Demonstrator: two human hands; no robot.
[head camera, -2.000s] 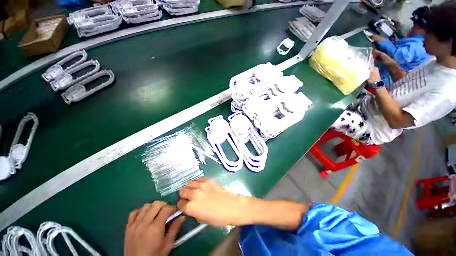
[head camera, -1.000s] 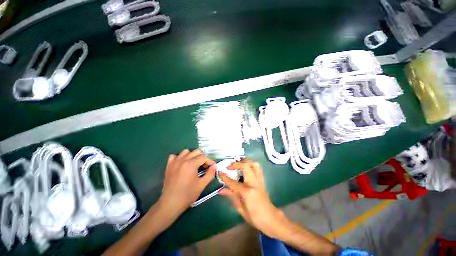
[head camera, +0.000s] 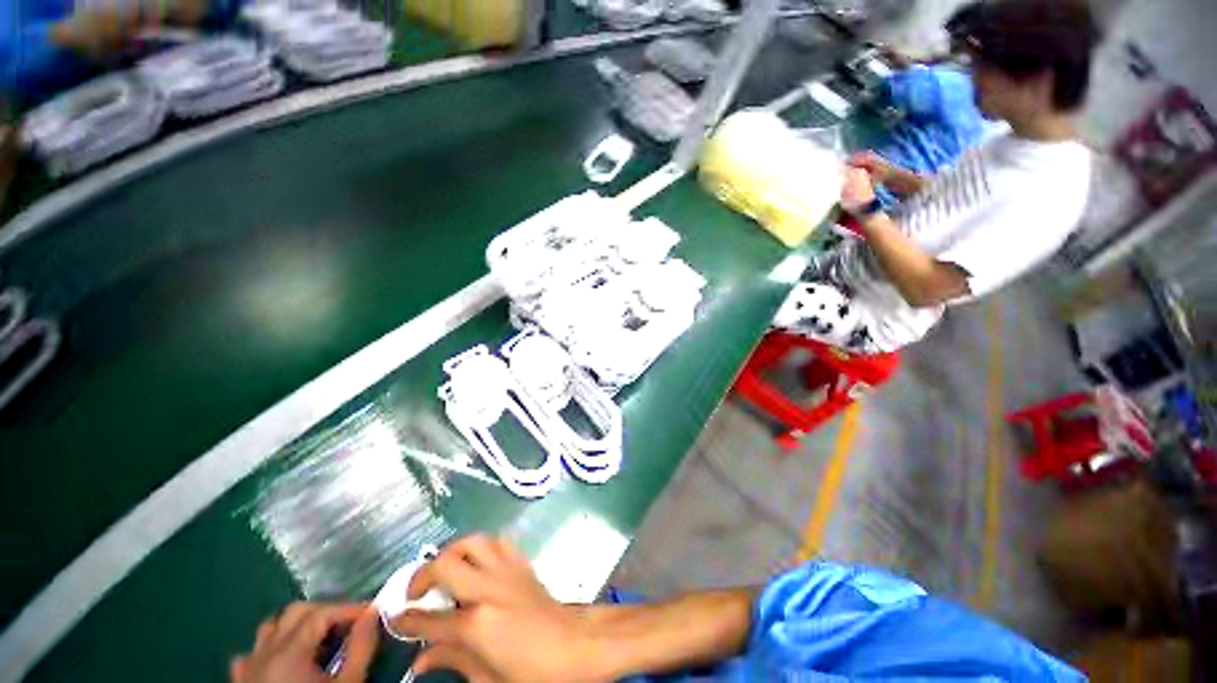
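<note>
My right hand (head camera: 487, 607) and my left hand (head camera: 304, 646) are both bare, at the bottom of the view. They hold a white plastic frame (head camera: 398, 600) between them; its round end shows between the fingers and the rest is hidden or cut off. My left hand is partly cut off by the lower edge. The pile of pins (head camera: 350, 507) lies just beyond my hands on the green bench, with a few loose pins at its right. Two upright stacks of frames (head camera: 567, 404) stand right of the pins.
Dense stacks of frames (head camera: 607, 300) lie farther along the bench. A yellowish plastic bag (head camera: 767, 174) is at the bench end, beside a seated person (head camera: 1021, 200) on a red stool (head camera: 817, 380). A pale rail (head camera: 307, 400) borders the dark belt (head camera: 267, 267). More frame stacks (head camera: 214, 83) are across it.
The view has swung to the right, so the left-hand group of frames is out of view and the seated person shows again. The frame is still between my hands, now near the bottom edge.
</note>
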